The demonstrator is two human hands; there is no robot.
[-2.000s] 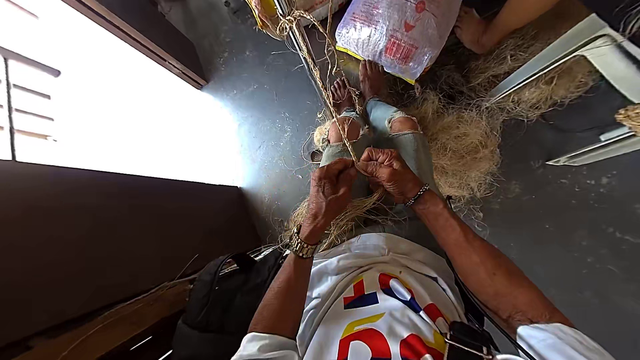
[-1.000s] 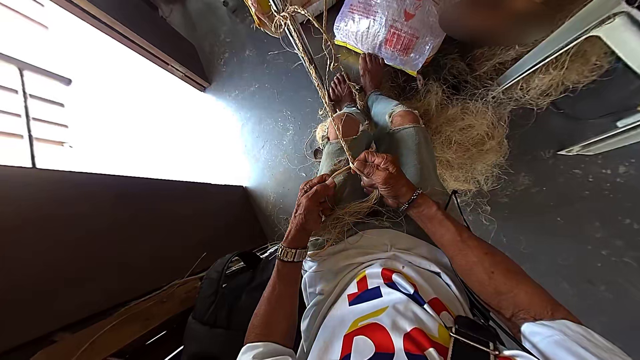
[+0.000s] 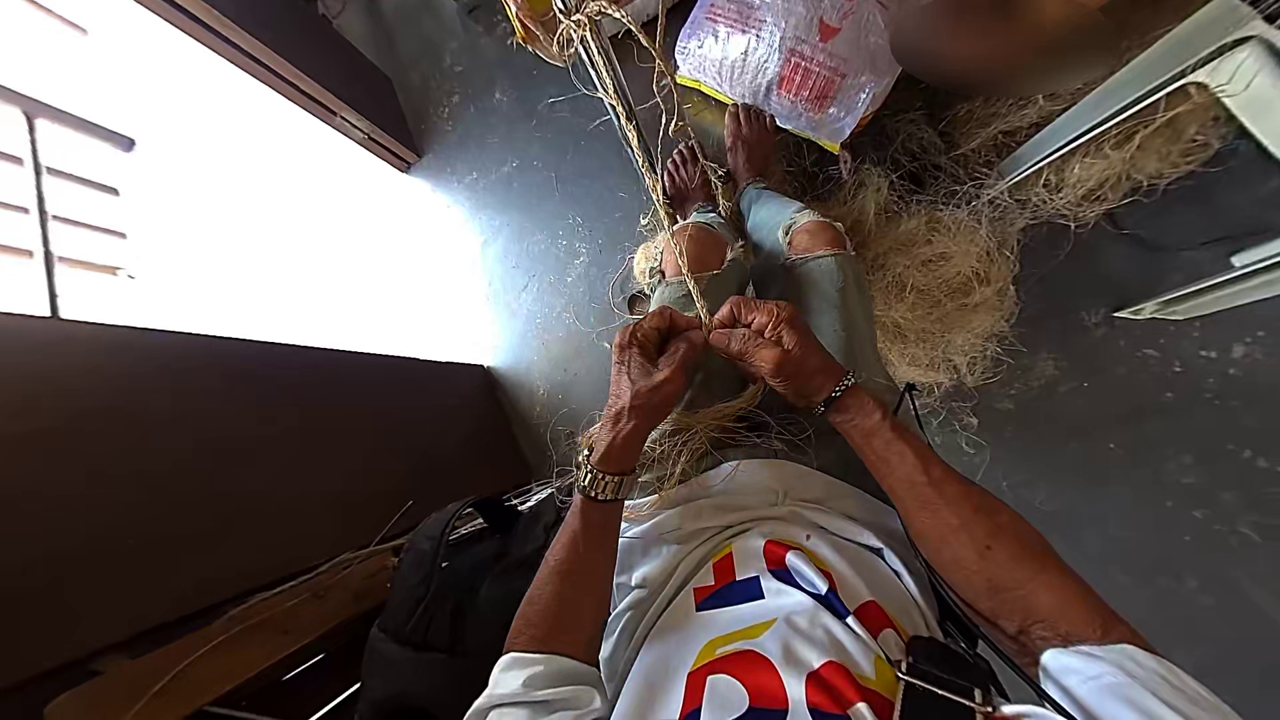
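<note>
A braided natural-fibre rope [image 3: 655, 190] runs from a metal pole [image 3: 612, 75] at the top down to my two hands above my lap. My left hand [image 3: 655, 368] pinches the rope's lower end from one side, a metal watch on its wrist. Close against it, my right hand [image 3: 778, 350] grips the same end, with a bracelet at the wrist. Loose fibres [image 3: 710, 440] lie across my lap under the hands. A large heap of pale fibre [image 3: 935, 290] rests on the floor beside my right leg. The fingertips hide the very end of the braid.
A plastic sack [image 3: 790, 60] bearing print stands past my feet. Pale plastic chair legs [image 3: 1120, 90] are at the upper right. A black backpack [image 3: 450, 600] sits on a wooden bench [image 3: 230, 640] at the lower left, beside a dark wall [image 3: 230, 480] and a bright opening.
My hands, slightly apart one second ago with strands between them, are now together at the rope. The arm of another person at the top right has become a blurred area.
</note>
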